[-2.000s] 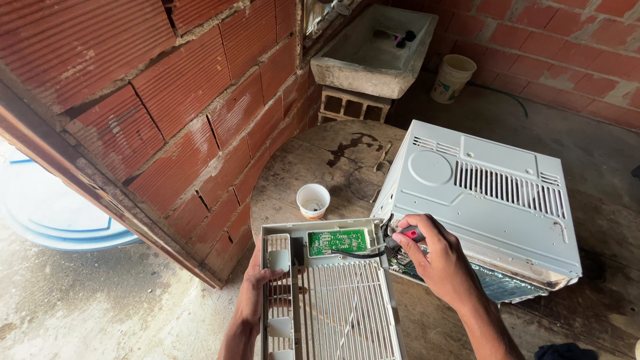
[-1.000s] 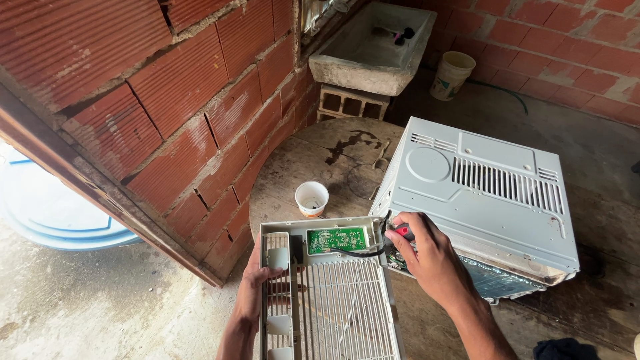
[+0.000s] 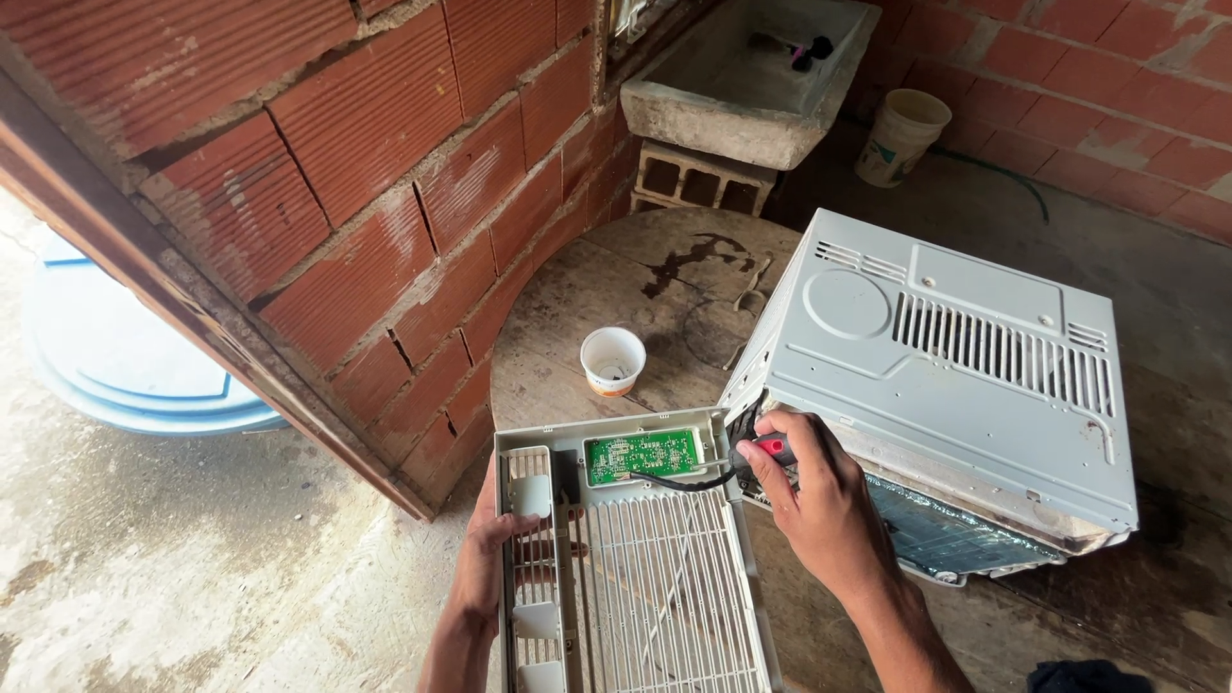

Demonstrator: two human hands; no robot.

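A slatted plastic front panel (image 3: 664,568) of an appliance lies tilted at the bottom centre, its inner side up. My left hand (image 3: 491,558) grips its left edge, the thumb over the rim. A green circuit board (image 3: 643,455) sits in the panel's top, with a black cable (image 3: 679,483) crossing its lower edge. My right hand (image 3: 818,491) holds a screwdriver by its black and red handle (image 3: 775,448); the shaft points left at the board's right side. Directly behind that hand stands the light grey metal housing (image 3: 962,337) of the appliance, with exposed finned coils (image 3: 962,529) below.
A white plastic cup (image 3: 613,361) with small things inside stands on the round wooden table (image 3: 549,337). Beyond are a concrete sink (image 3: 731,125) and a bucket (image 3: 900,140). A brick wall (image 3: 385,192) borders the left; dark cloth (image 3: 1083,677) lies bottom right.
My right hand has shifted slightly and its grip on the screwdriver has changed. My left hand stays on the panel's edge.
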